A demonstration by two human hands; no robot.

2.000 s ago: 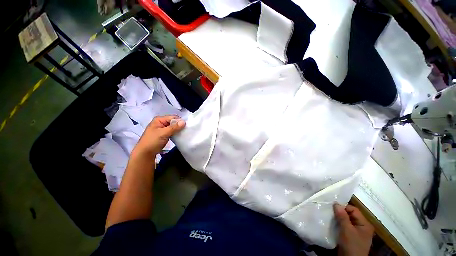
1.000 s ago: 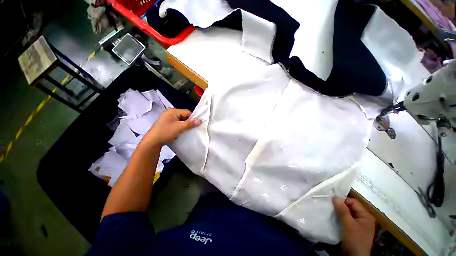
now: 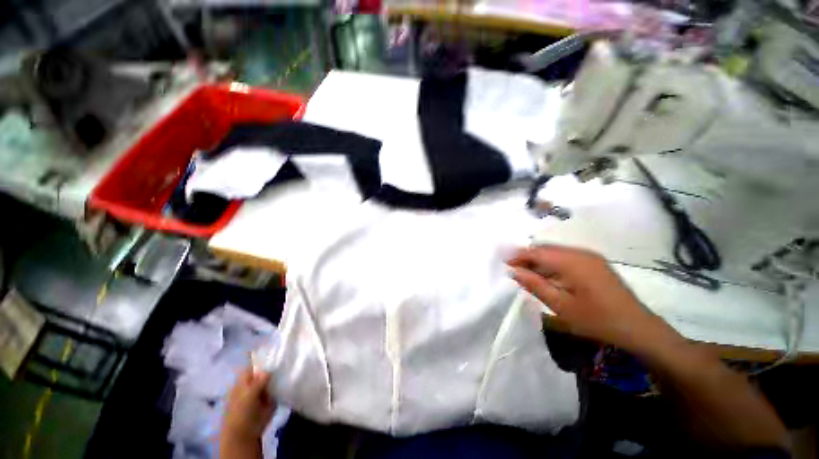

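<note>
The white panel [image 3: 431,314] with vertical seams lies over the table edge and hangs toward my lap. Black fabric [image 3: 449,148] lies behind it, along its far edge. My left hand [image 3: 246,403] pinches the panel's left edge, low in the view. My right hand [image 3: 566,282] is over the panel's upper right edge, fingertips together and blurred; whether they grip the cloth cannot be told. The sewing machine head [image 3: 664,99] stands at the upper right, with the presser foot area [image 3: 543,202] at the panel's far right corner.
Black-handled shears [image 3: 691,242] and grey snips [image 3: 687,274] lie right of my right hand. A red basket [image 3: 148,179] holding fabric stands at left. A dark container [image 3: 144,368] with white pieces [image 3: 202,368] is below it. A stool [image 3: 22,332] is at far left.
The view has swung up and left. My right hand has left the panel's lower right corner and moved up near its upper right edge. My left hand is lower on the left edge.
</note>
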